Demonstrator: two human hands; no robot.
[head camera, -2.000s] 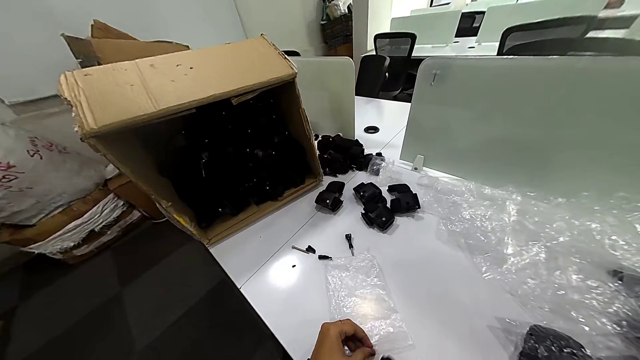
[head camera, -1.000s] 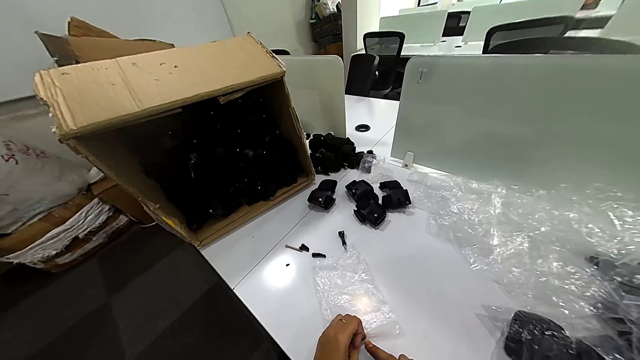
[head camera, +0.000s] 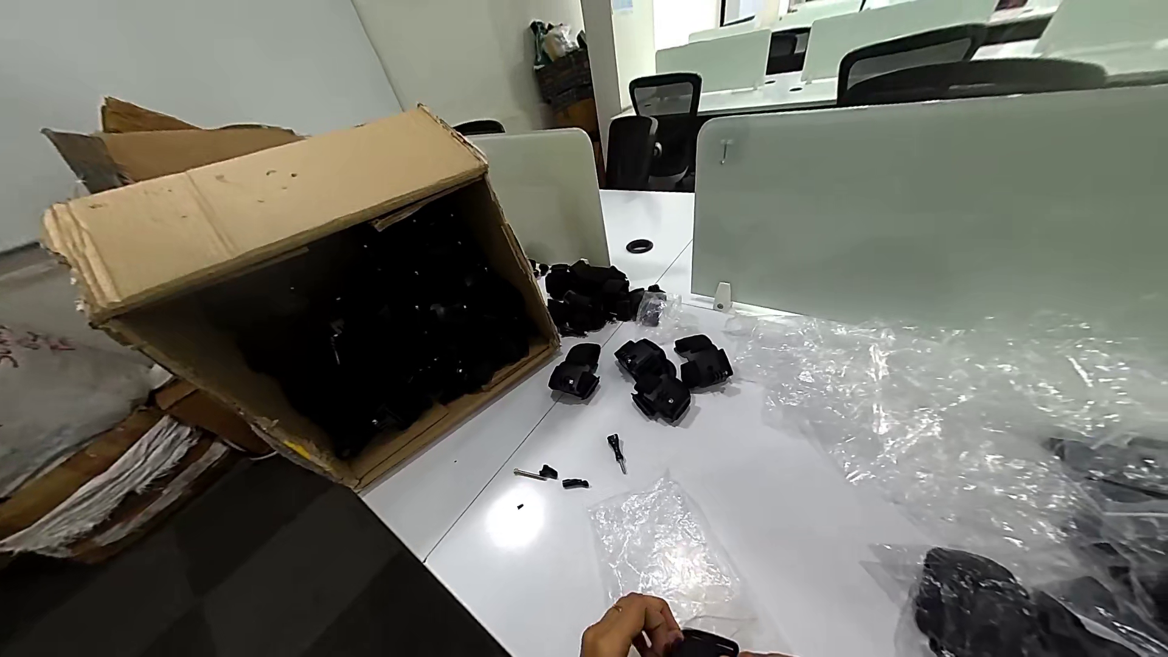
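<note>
At the bottom edge, my left hand (head camera: 631, 626) grips a small black plastic part (head camera: 704, 642), cut off by the frame. Only a fingertip of my right hand (head camera: 762, 654) shows, at that part's right end; the rest is out of view. Just beyond my hands a clear plastic bag (head camera: 662, 538) lies flat on the white table. A black thumbscrew (head camera: 617, 452) lies past the bag, with a metal screw (head camera: 529, 474) and a small black piece (head camera: 576, 484) to its left. Several black plastic mounts (head camera: 662, 398) sit farther back.
A cardboard box (head camera: 274, 219) full of black items lies on its side at left. More black items (head camera: 589, 294) are piled beside it. Clear plastic wrap (head camera: 922, 401) and bagged black parts (head camera: 976, 598) cover the right. A frosted partition (head camera: 912, 201) stands behind.
The black part now shows between my hands at the bottom edge; one second ago my fingers met there with no such part clearly visible. The loose pieces and mounts lie as before.
</note>
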